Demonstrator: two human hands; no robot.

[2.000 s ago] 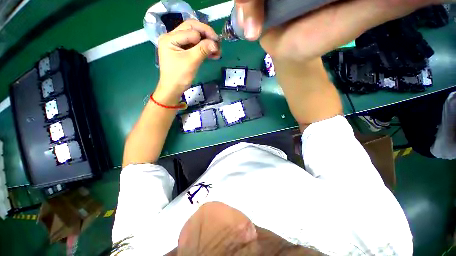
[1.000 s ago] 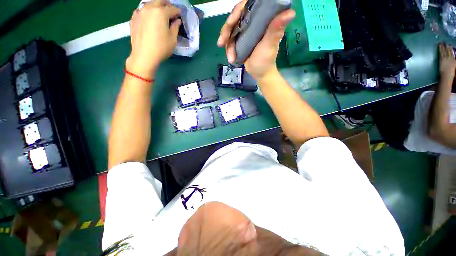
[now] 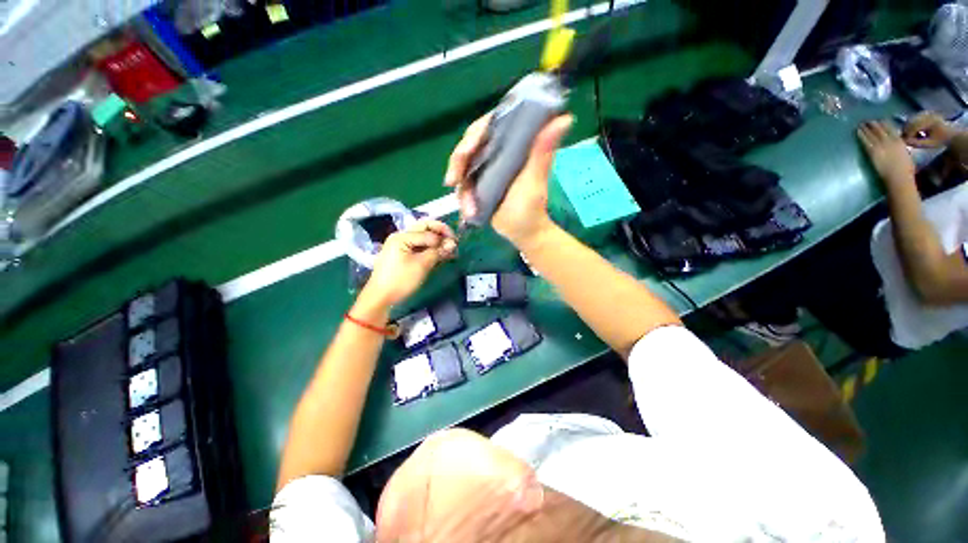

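My right hand (image 3: 518, 180) is shut around the grey electric screwdriver (image 3: 515, 138), which hangs from a yellow cord and points its thin bit down. My left hand (image 3: 409, 260) is beside the bit with its fingertips pinched together; a screw between them is too small to make out. Below the hands, several black plastic housings with metal plates lie on the green bench: one at the upper right (image 3: 497, 287), one at the upper left (image 3: 429, 325), one at the lower right (image 3: 501, 342) and one at the lower left (image 3: 427, 372). The whitish screw bag (image 3: 373, 226) stands open behind my left hand.
A black tray (image 3: 90, 424) at left holds a row of housings with plates. The green box (image 3: 595, 184) stands right of the screwdriver, beside a pile of black housings (image 3: 701, 159). Another person's hands (image 3: 889, 152) are at the far right. A cardboard box (image 3: 796, 398) is below the bench.
My left hand has come out of the screw bag and moved right to the screwdriver bit. The screwdriver has lifted away from the upper right housing. The view has shifted, showing more of the bench's far side.
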